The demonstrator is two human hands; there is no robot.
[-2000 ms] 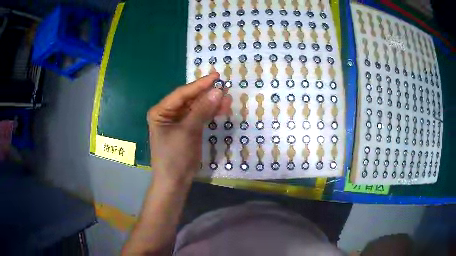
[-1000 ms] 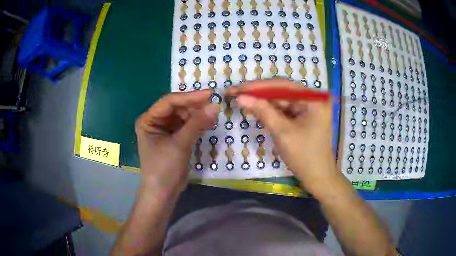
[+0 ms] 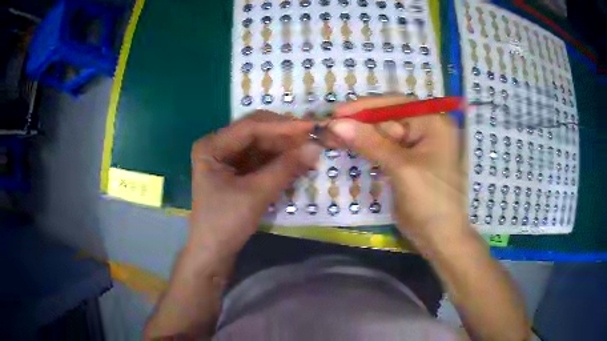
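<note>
My left hand (image 3: 249,163) holds a small round disc (image 3: 318,132) between its fingertips, above the left white tray (image 3: 237,56). My right hand (image 3: 419,160) grips a red test probe (image 3: 406,108), which lies nearly level with its tip end at the left. The fingertips of both hands meet or nearly meet at the disc, and the exact contact of the tip is blurred. Rows of discs and tan tabs lie on the tray, partly hidden by my hands.
The right white tray (image 3: 566,223) lies past the blue tape (image 3: 454,63). A yellow label (image 3: 135,187) is at the left front corner, and a green label (image 3: 498,239) at the right tray's front edge. A blue stool (image 3: 70,43) stands at the upper left.
My right hand came into view with the red probe and moved to the disc. My left hand turned inward and the disc moved slightly right. The camera view also shifted.
</note>
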